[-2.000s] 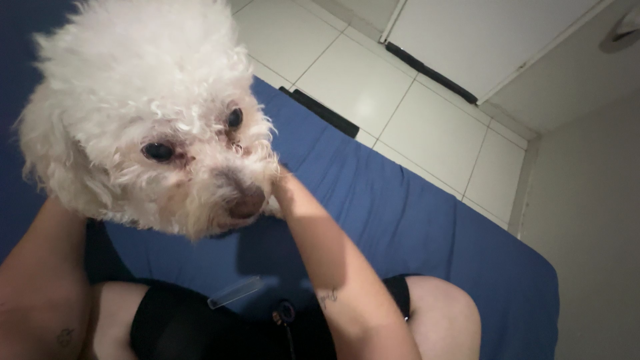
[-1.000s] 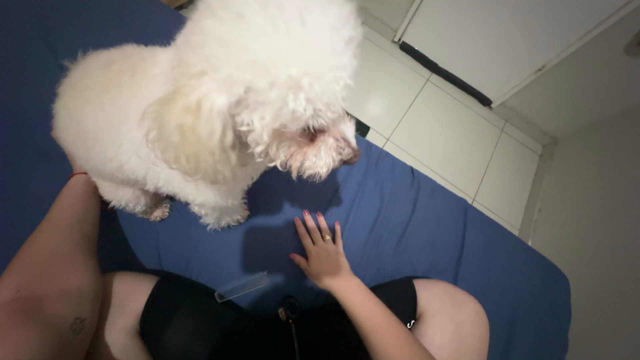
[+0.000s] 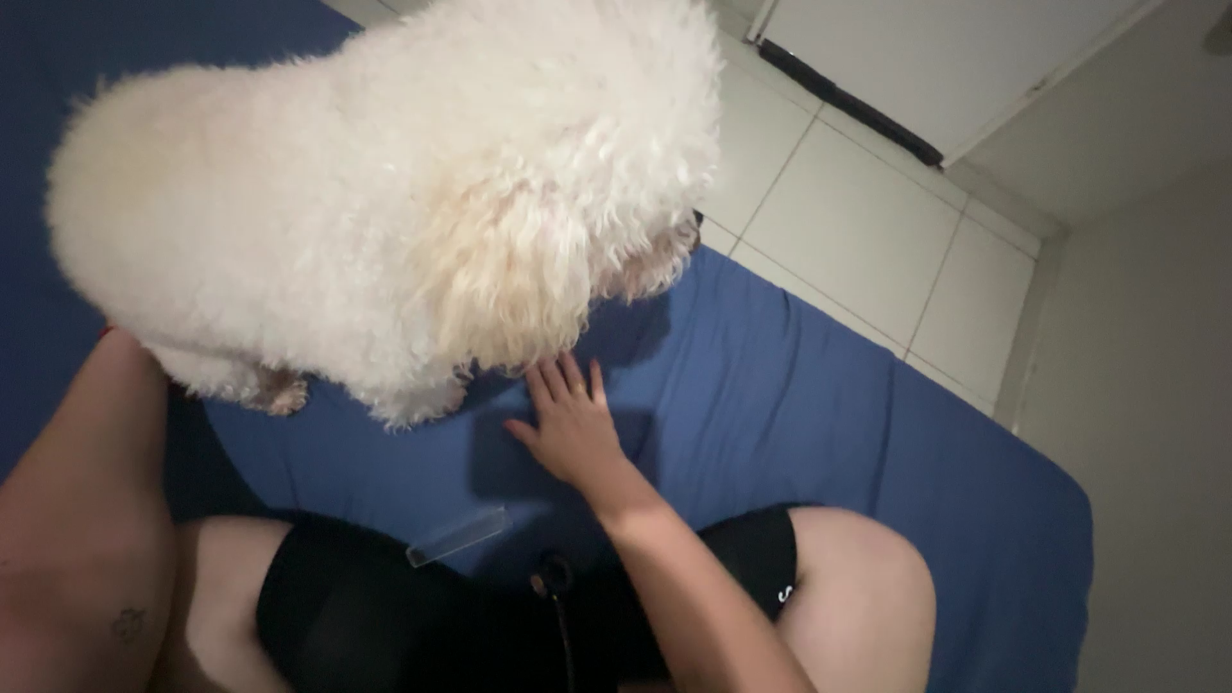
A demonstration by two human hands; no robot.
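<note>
A white curly-haired dog (image 3: 289, 192) stands side-on on a blue bed sheet (image 3: 770, 404), its head at the upper middle and its muzzle toward the right. My right hand (image 3: 573, 423) is below the dog's head, fingers spread, holding nothing, with a ring on one finger; its fingertips are close to the hanging ear fur. My left forearm reaches up to the dog's rear at the left, and the left hand is hidden behind the dog. A clear plastic strip-like object (image 3: 457, 537) lies by the black shorts (image 3: 366, 597). A small dark round object with a cord (image 3: 553, 577) is between the legs.
The bed's edge runs diagonally down to the right. Beyond it are a white tiled floor (image 3: 837, 212), a white door (image 3: 924, 58) with a black draught strip (image 3: 847, 101) along its bottom, and a grey wall (image 3: 1145, 366).
The dog faced me two seconds ago and now stands side-on, muzzle to the right. My right hand, earlier hidden by the dog's head, is now in sight below it. The view has shifted.
</note>
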